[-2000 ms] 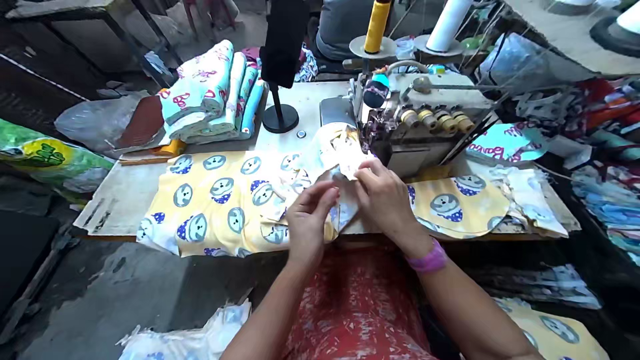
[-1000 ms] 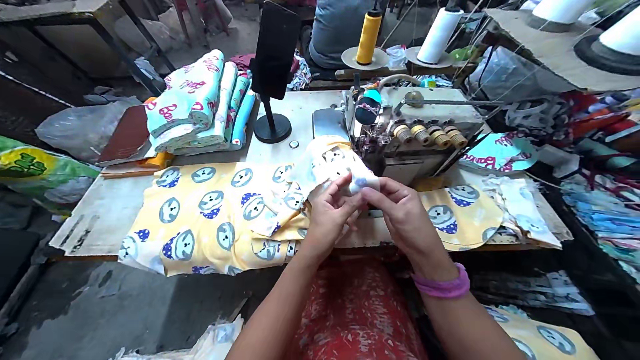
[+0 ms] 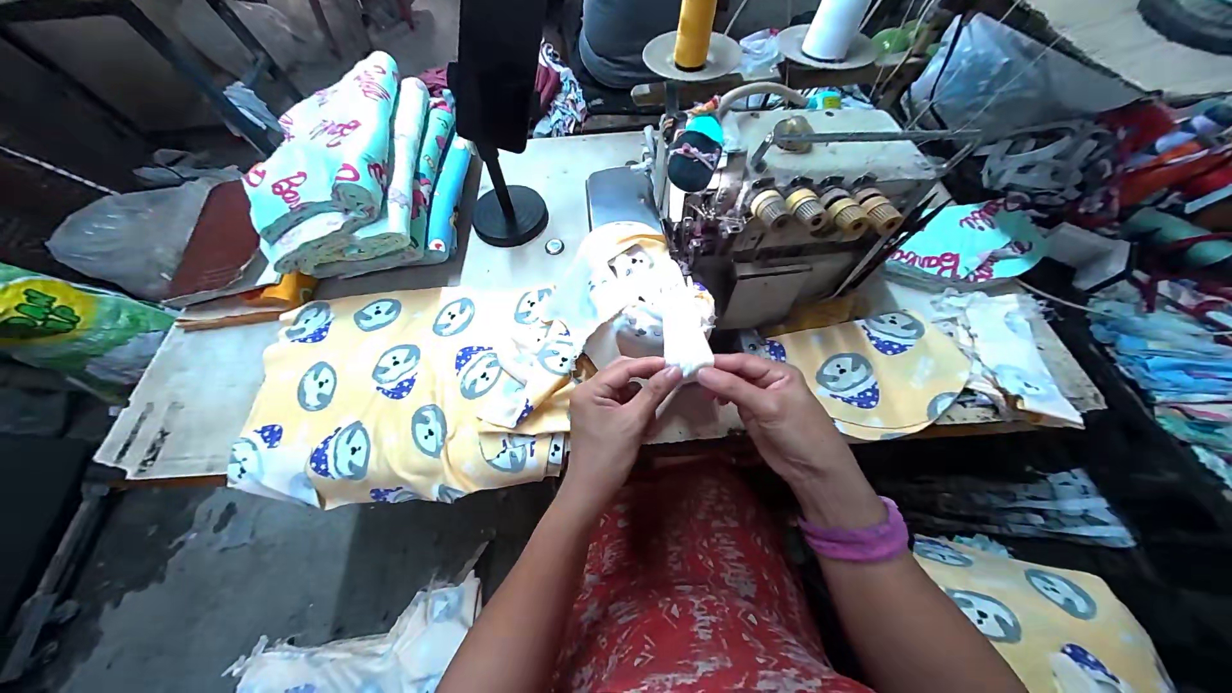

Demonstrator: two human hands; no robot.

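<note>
Between them, my left hand (image 3: 621, 409) and my right hand (image 3: 770, 404) pinch the edge of a pale fabric piece (image 3: 687, 332) with their thumbs and fingertips. That piece runs up toward the presser area of an overlock sewing machine (image 3: 789, 202), whose needle is hidden by cloth and machine parts. Left of my hands, yellow printed fabric (image 3: 395, 385) with round animal faces lies over the table edge. Another yellow printed piece (image 3: 857, 371) lies to the right of my right hand.
Folded fabric stacks (image 3: 337, 183) stand at the back left beside a black stand (image 3: 510, 216). Thread cones (image 3: 695, 34) rise behind the machine. White scraps (image 3: 1011, 351) and a turquoise printed piece (image 3: 972, 241) lie right. More yellow fabric (image 3: 1049, 606) is at lower right.
My hands were apart at different heights on the cloth, then close together with fingers bunched; now they are side by side, holding the edge between them.
</note>
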